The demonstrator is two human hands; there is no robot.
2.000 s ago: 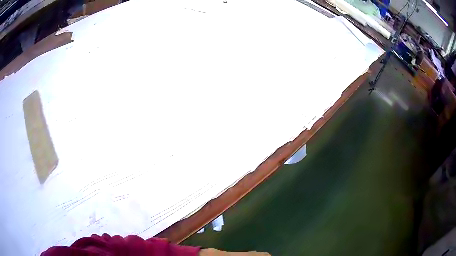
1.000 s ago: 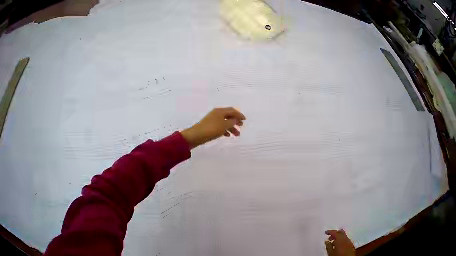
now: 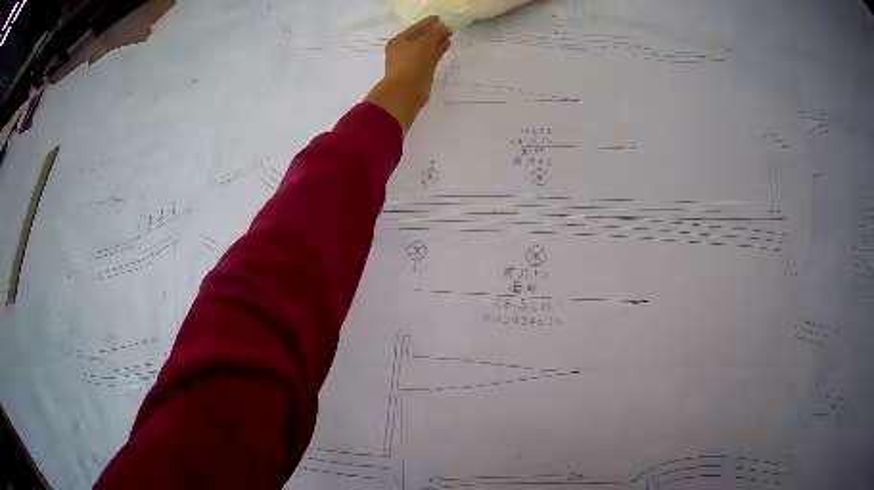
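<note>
White marker paper (image 3: 671, 335) with thin printed pattern outlines and small markings covers most of the view. A clear bag of cream fabric (image 3: 470, 8) lies on it at the top edge and is cut off by the frame. My left hand (image 3: 419, 57), bare with a dark red sleeve, reaches up from the lower left. Its fingers are closed on the near edge of the bag; the fingertips are partly hidden. My right hand is out of the picture.
A tan flat board strip (image 3: 34, 225) lies on the paper at the far left. The paper's ragged edge and a strip of brown table (image 3: 120, 31) show at the upper left.
My left hand has moved from above the middle of the paper up to the bag and taken hold of its edge. My right hand has left the picture. The view has shifted.
</note>
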